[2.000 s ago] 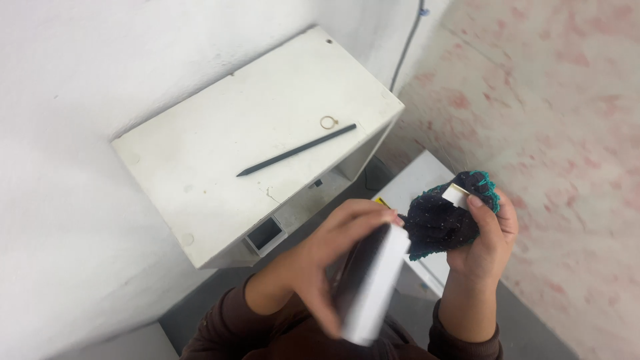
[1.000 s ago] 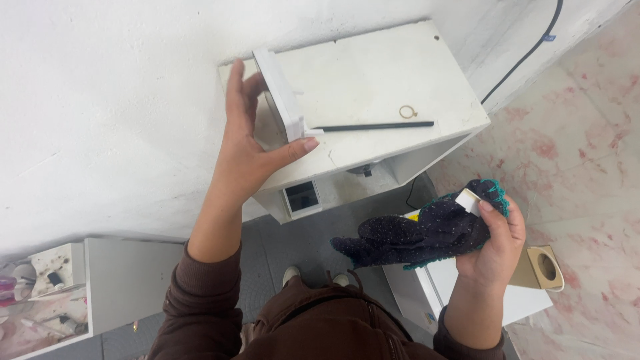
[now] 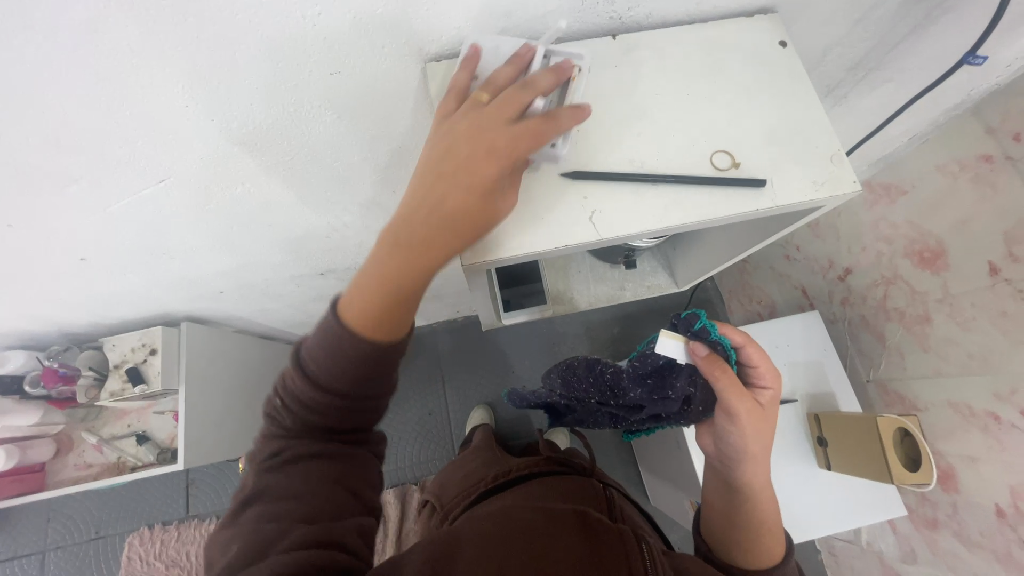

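Note:
My left hand (image 3: 500, 136), fingers spread, rests on a white plastic case or tray (image 3: 568, 104) at the far left corner of the white cabinet top (image 3: 656, 96); the hand hides much of it. To its right lie a black pencil (image 3: 664, 179) and a gold-coloured ring (image 3: 725, 161). My right hand (image 3: 740, 392) grips a dark speckled knitted cloth (image 3: 612, 392) with teal edging, bunched up and hanging to the left. A small white card or tag (image 3: 674, 346) is pinched under the thumb against the cloth.
Below the cabinet top, a shelf holds a white-framed dark panel (image 3: 522, 286). A cardboard box with a round hole (image 3: 868, 450) stands on a white surface (image 3: 808, 360) at right. An open drawer (image 3: 182, 400) with cosmetics is at lower left. A black cable (image 3: 932, 92) runs along the wall.
The white object under my left hand, upright on the cabinet a second ago, now lies flat. Two seconds ago it was in my left hand near my body. The cloth stays in my right hand.

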